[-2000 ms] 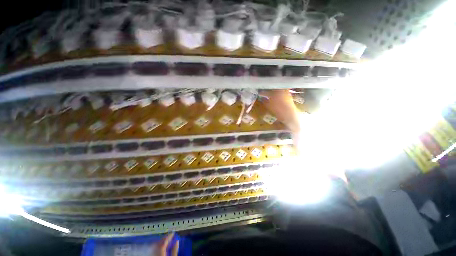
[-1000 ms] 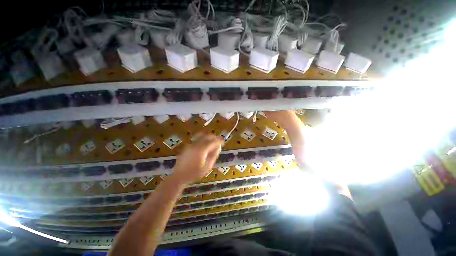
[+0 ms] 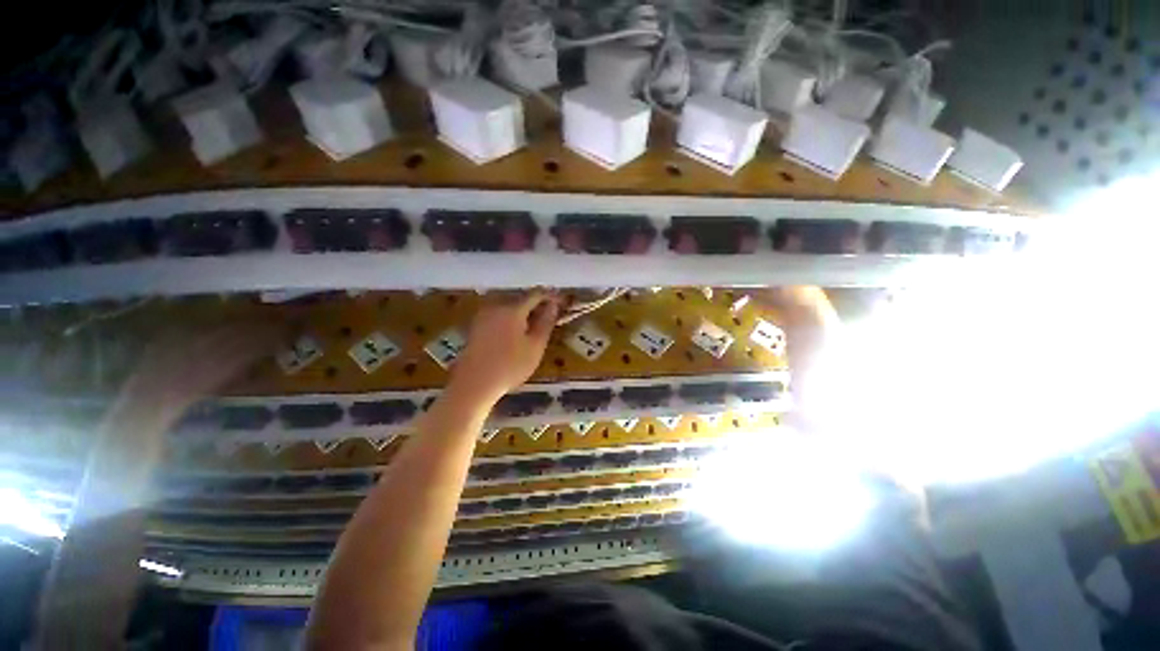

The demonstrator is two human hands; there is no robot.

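Observation:
My left hand [image 3: 511,337] reaches to the second tier and pinches a thin white cable [image 3: 589,307] just under the upper tier rail. What hangs on the cable is hidden. My right hand [image 3: 804,312] is at the right end of that tier, partly hidden by the rail and washed out by glare; its fingers cannot be made out. White diamond-shaped sockets [image 3: 588,341] show on the yellow-brown board [image 3: 420,314]. White power adapters [image 3: 607,125] with coiled cables stand in rows on the top tier.
Another person's blurred arm [image 3: 115,458] reaches in from the far left. The white tier rail [image 3: 509,270] with dark modules crosses above my hands. Lower tiers run below. A blue tote [image 3: 452,626] is at the bottom edge. Strong glare covers the right side.
My left hand rose from the tote to the second tier, then up to the cable under the rail. The other person's arm has come in at left. My right hand stays at the tier's right.

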